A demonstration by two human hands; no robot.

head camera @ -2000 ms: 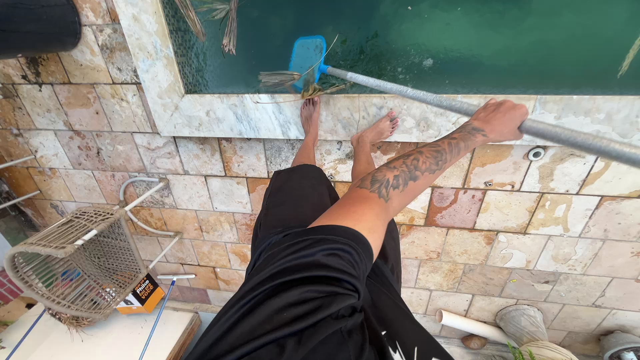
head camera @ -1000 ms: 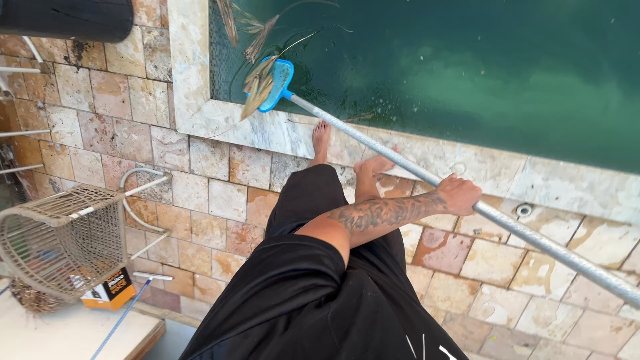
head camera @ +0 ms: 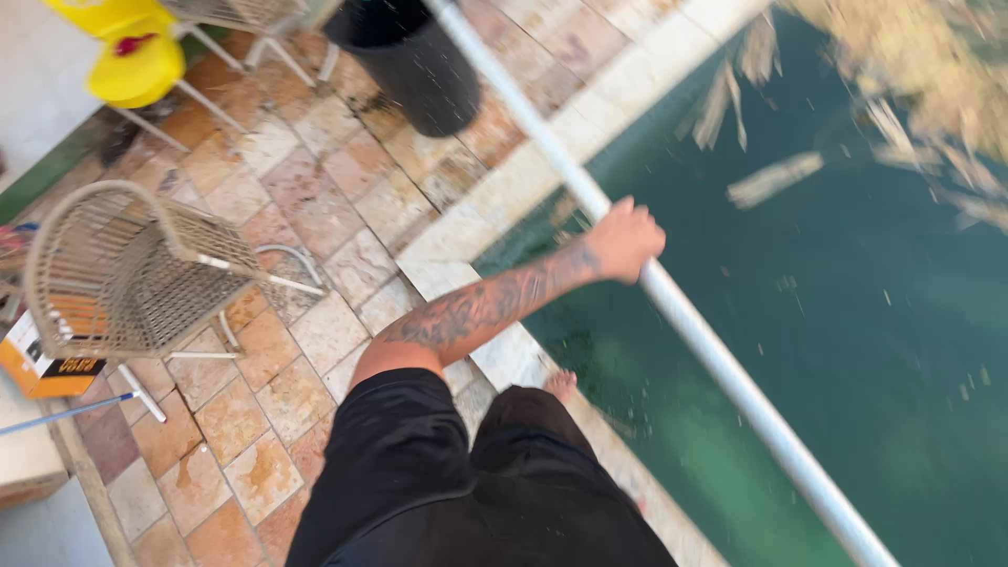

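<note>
My left hand [head camera: 628,240] is closed around a long metal pole [head camera: 732,382], with the tattooed forearm reaching across from the left. The pole runs diagonally from the top edge, past a black bin [head camera: 425,87], to the bottom right over the green pool water [head camera: 756,276]. Both pole ends lie outside the view, and the blue net head is not visible. My right hand is out of view. One bare foot [head camera: 561,386] shows at the stone pool edge [head camera: 504,354].
A woven chair [head camera: 150,268] stands left on stone tiles [head camera: 260,480], near an orange and black box [head camera: 51,366] and a blue-handled tool [head camera: 71,413]. A yellow chair-like object [head camera: 138,63] is at upper left. Dry palm debris [head camera: 776,179] floats in the pool.
The blue net head, over the pool edge one second ago, is now out of view. The pole passes near the black bin, still in my left hand. The view has turned strongly.
</note>
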